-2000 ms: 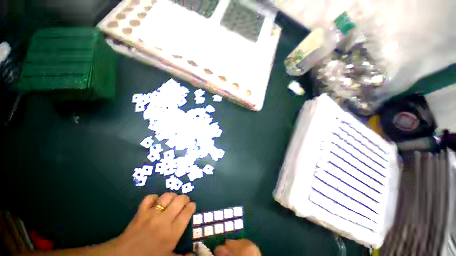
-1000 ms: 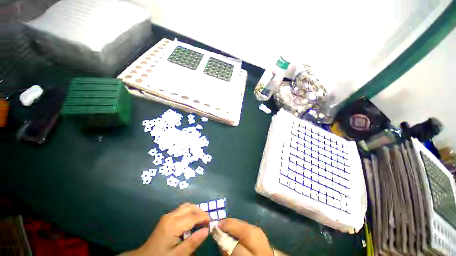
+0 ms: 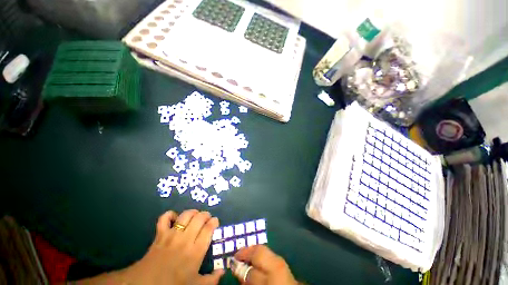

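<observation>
A small panel with rows of white squares [image 3: 239, 229] lies on the dark green bench at the bottom centre. My left hand [image 3: 184, 245], with a ring, holds the panel's left edge, fingers above and thumb below. My right hand [image 3: 264, 267] is over the panel's lower part, with a white cover on one finger and its fingertips close together at a square. Whether it holds a piece is hidden. A heap of loose white pieces [image 3: 209, 139] with small central holes lies beyond my left hand.
A tray stack with rows of white squares [image 3: 390, 189] stands at right. A ridged green block [image 3: 92, 75] is back left. Carrier boards [image 3: 245, 64] bear two green grid panels. A bottle [image 3: 337, 58], shiny scrap [image 3: 384, 80], a tape roll [image 3: 448, 129] and grey stacked sheets [image 3: 473, 222] stand at right.
The view has tilted up and back down. My hands met over the panel's lower left, then parted; my left hand is back at its left edge and my right hand is over its lower rows.
</observation>
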